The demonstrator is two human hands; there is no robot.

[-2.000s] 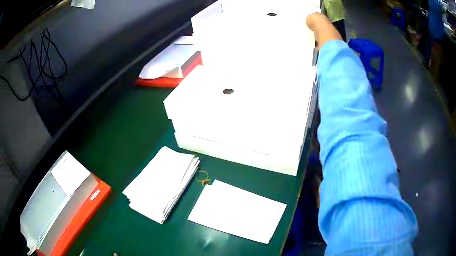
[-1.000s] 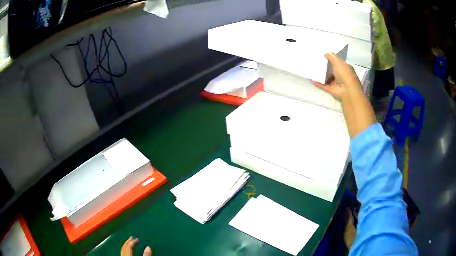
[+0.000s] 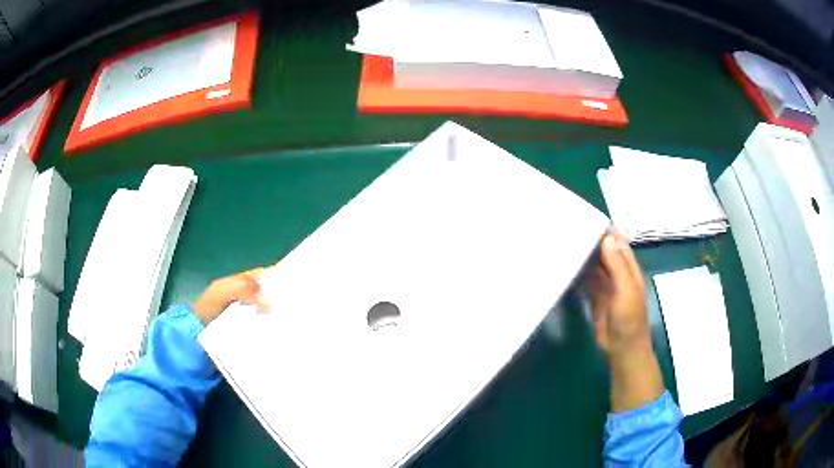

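A white box base (image 3: 430, 247) with a round finger hole is held tilted over the green worktop, one corner pointing away from me. Its near corner is cut off by the bottom edge. My left hand (image 3: 234, 292) grips its left edge, thumb on top. My right hand (image 3: 620, 291) holds its right edge, fingers at the far right corner, partly hidden by the box. To the right lie a loose pile of white papers (image 3: 663, 196) and a flat white leaflet stack (image 3: 697, 338).
Stacked box bases (image 3: 777, 247) stand at right. A long white card stack (image 3: 128, 265) and white boxes (image 3: 38, 283) are at left. Beyond, red-orange trays carry a bagged device (image 3: 165, 78) and a box with a bagged item (image 3: 466, 41). Another tray (image 3: 768, 87) is far right.
The box base has come off the stack in my right hand to in front of me, and my left hand now holds it too. The view has turned left.
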